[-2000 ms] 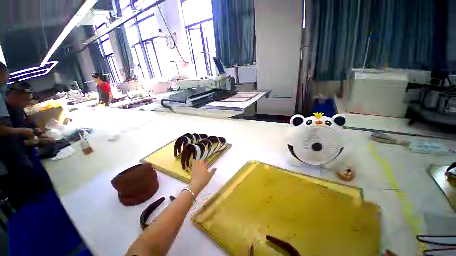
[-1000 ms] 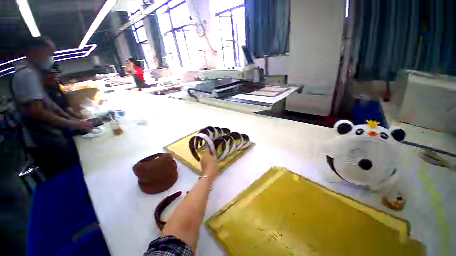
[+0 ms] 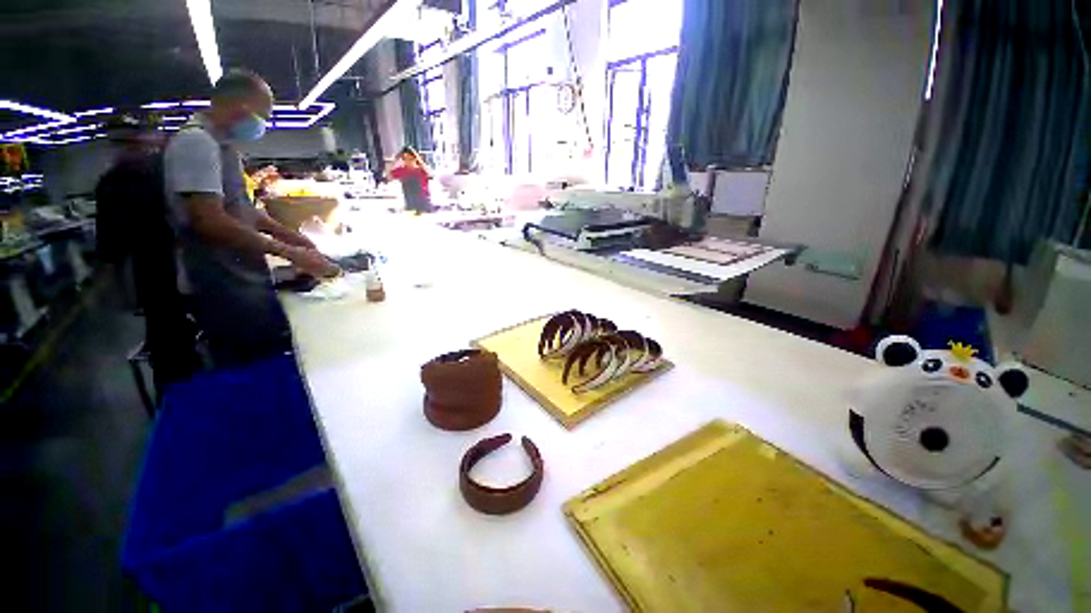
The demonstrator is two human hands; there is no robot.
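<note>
Neither of my hands can be made out. A thin brownish sliver is cut off by the bottom edge; I cannot tell what it is. A brown C-shaped headband point(image 3: 501, 496) lies on the white table, its gap facing away. A thick stack of brown headbands point(image 3: 462, 393) stands just behind it. Part-covered headbands point(image 3: 613, 358), dark brown and white, stand in rows on a yellow side board point(image 3: 570, 408). The large yellow work board point(image 3: 742, 521) lies at the lower right. A dark curved band point(image 3: 912, 595) shows on its near part, cut off by the frame.
A white panda-faced fan point(image 3: 933, 425) stands at right, with a small brownish ornament point(image 3: 983, 528) beside it. Blue bins point(image 3: 245, 479) stand on the floor left of the table point(image 3: 395, 449). A masked person point(image 3: 221, 228) works at the table's far left. A machine point(image 3: 616, 228) stands behind.
The view has turned left. My left hand, which was at the part-covered headbands on the side board, has left the picture. The loose headband is now fully visible.
</note>
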